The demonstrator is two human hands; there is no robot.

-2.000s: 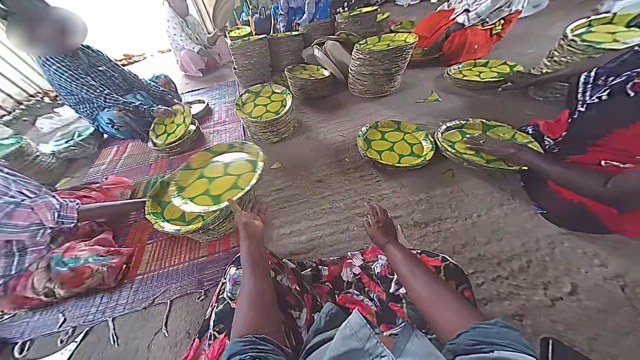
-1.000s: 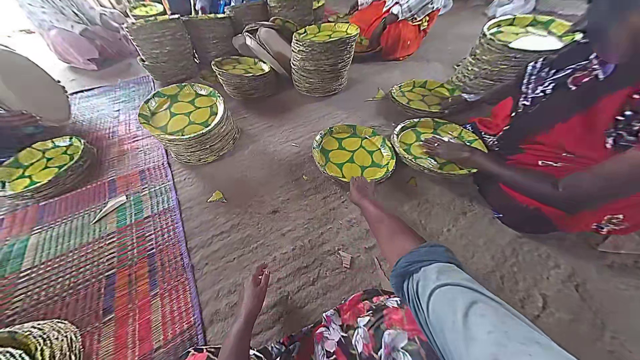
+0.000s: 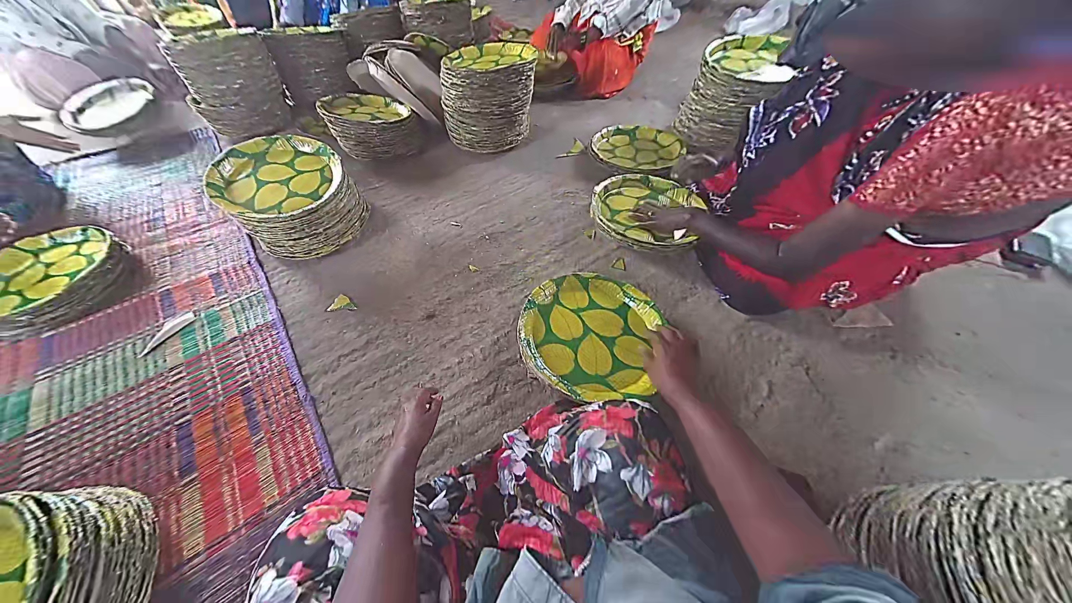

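Note:
My right hand (image 3: pixel 672 362) is on the right rim of a round plate with a green and yellow leaf print (image 3: pixel 593 335), its fingertips at the edge. The plate lies close in front of my knees, with a thin rough edge visible under it. Away to the left of the plate, my left hand (image 3: pixel 419 419) hovers above the floor near my floral skirt (image 3: pixel 586 456), its fingers partly curled and holding nothing. Beyond the plate, a co-worker's hand (image 3: pixel 666 219) rests on a similar short plate stack (image 3: pixel 628 201).
A co-worker in red (image 3: pixel 804 260) sits at the right. Plate stacks stand ahead (image 3: pixel 289 201), at the left edge (image 3: pixel 63 272) and behind (image 3: pixel 488 96). Stacks lie sideways at lower left (image 3: pixel 92 544) and lower right (image 3: pixel 963 536). A woven mat (image 3: pixel 226 402) covers the left floor.
The plate near me has come closer to my knees; a second ago it lay beside the co-worker's stack, with my right hand reaching to it. Two seconds ago my left hand held another plate.

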